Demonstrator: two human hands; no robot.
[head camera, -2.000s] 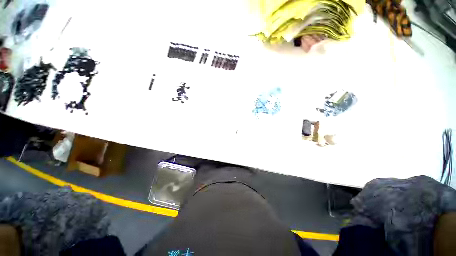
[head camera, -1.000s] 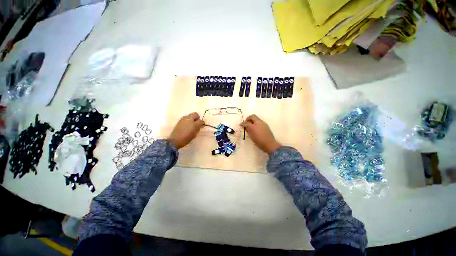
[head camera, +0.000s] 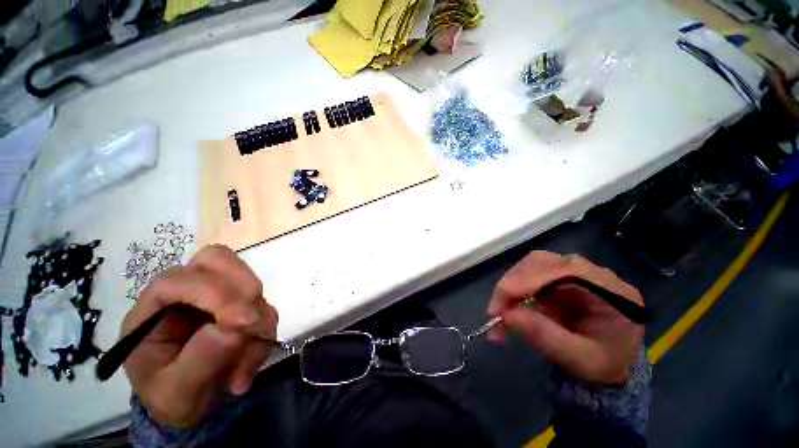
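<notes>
A pair of thin metal-framed glasses (head camera: 336, 357) with dark temple tips is held up close to the camera, in front of the table's near edge. My left hand (head camera: 197, 328) grips its left temple. My right hand (head camera: 574, 319) grips its right temple. Beyond them, the tan work board (head camera: 263, 188) bears rows of black strap tabs (head camera: 265, 136). A small dark-and-blue pile of tabs with fittings (head camera: 308, 189) lies at its middle. A single black tab (head camera: 234, 205) lies to the left.
Metal rings (head camera: 156, 254) and a dark tab heap with white paper (head camera: 54, 324) lie left. A clear bag of blue-silver fittings (head camera: 467, 129) and a small open box (head camera: 561, 118) lie right. Yellow sheets (head camera: 372, 35) lie at the far side.
The hands, low out of sight at first, then over the board with the glasses' outline between them, now hold the glasses close to the camera. The view has turned and tilted.
</notes>
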